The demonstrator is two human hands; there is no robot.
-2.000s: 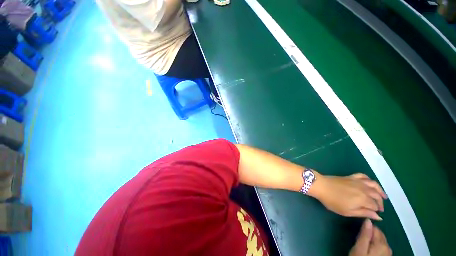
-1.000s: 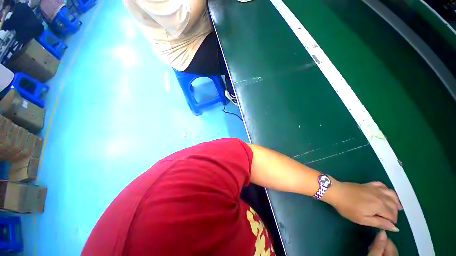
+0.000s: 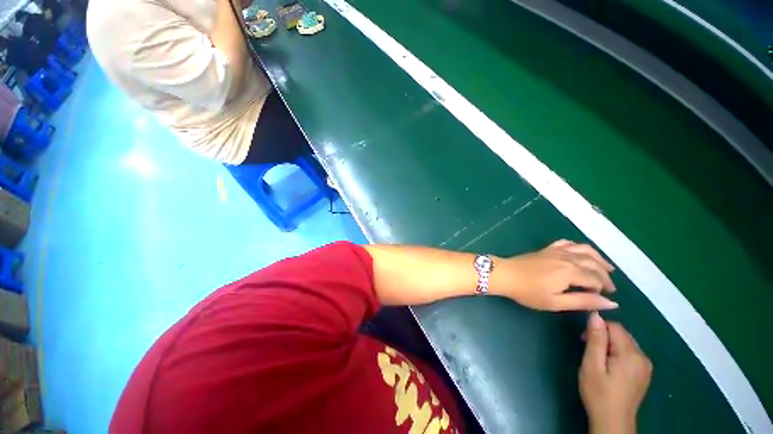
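Note:
My left hand (image 3: 564, 278), with a metal watch on the wrist, is over the dark green ledge (image 3: 475, 356), palm down, fingers bent and thumb stretched out. My right hand (image 3: 614, 364) is just below it, thumb and forefinger close together, its thumb tip near the left thumb. No housing or board shows in either hand. The space under the left palm and inside the right fingers is hidden, so I cannot tell whether something small is held.
A white strip (image 3: 542, 174) separates the ledge from the green belt (image 3: 610, 161). A person in a beige top (image 3: 182, 76) sits on a blue stool (image 3: 284, 191). White-and-green units (image 3: 310, 24) lie at the ledge's far end. Cardboard boxes stand far left.
The view has swung, bringing the far units and more of my right hand into the picture. Both hands stay close together in nearly the same pose.

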